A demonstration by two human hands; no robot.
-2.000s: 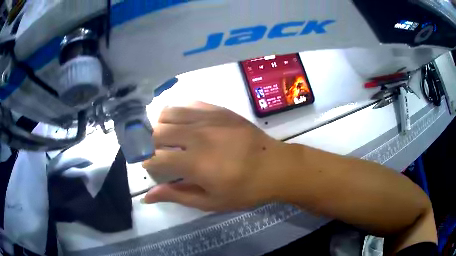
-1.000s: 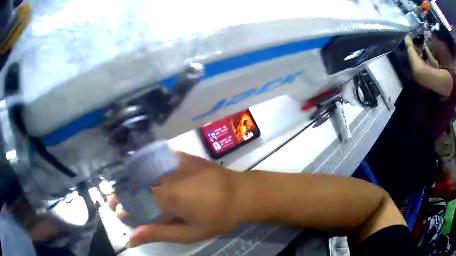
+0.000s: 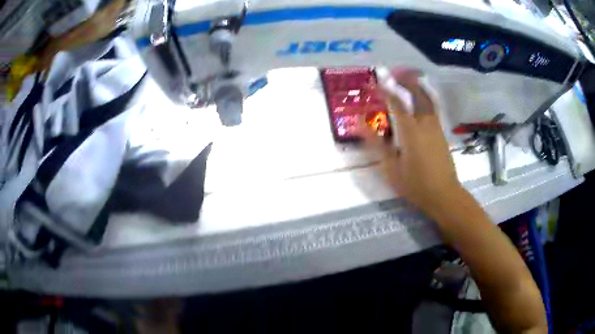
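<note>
My right hand (image 3: 414, 147) is blurred and reaches over the right edge of the phone (image 3: 352, 104), which has a lit red screen. Pale streaks show around its fingertips; whether it holds anything cannot be told. A blurred skin-toned patch shows low at the bottom edge, too unclear to name as my left hand. Pale grey-white cloth with black stripes (image 3: 91, 140) is heaped left of the needle area. A dark cloth piece (image 3: 186, 189) with a pointed corner lies flat beside it. A translucent cylinder (image 3: 229, 104) hangs under the machine head.
The white JACK machine head (image 3: 326, 29) spans the top, with a dark control panel (image 3: 489, 52) at right. A red-handled tool (image 3: 479, 128), a metal tool (image 3: 499, 160) and black looped scissors (image 3: 547, 140) lie at right. A grey ruler strip (image 3: 293, 244) runs along the front edge.
My right hand has moved from beside the needle area, rightward to the phone. The view has swung, so the striped cloth heap shows more fully and the person at far right is out of view.
</note>
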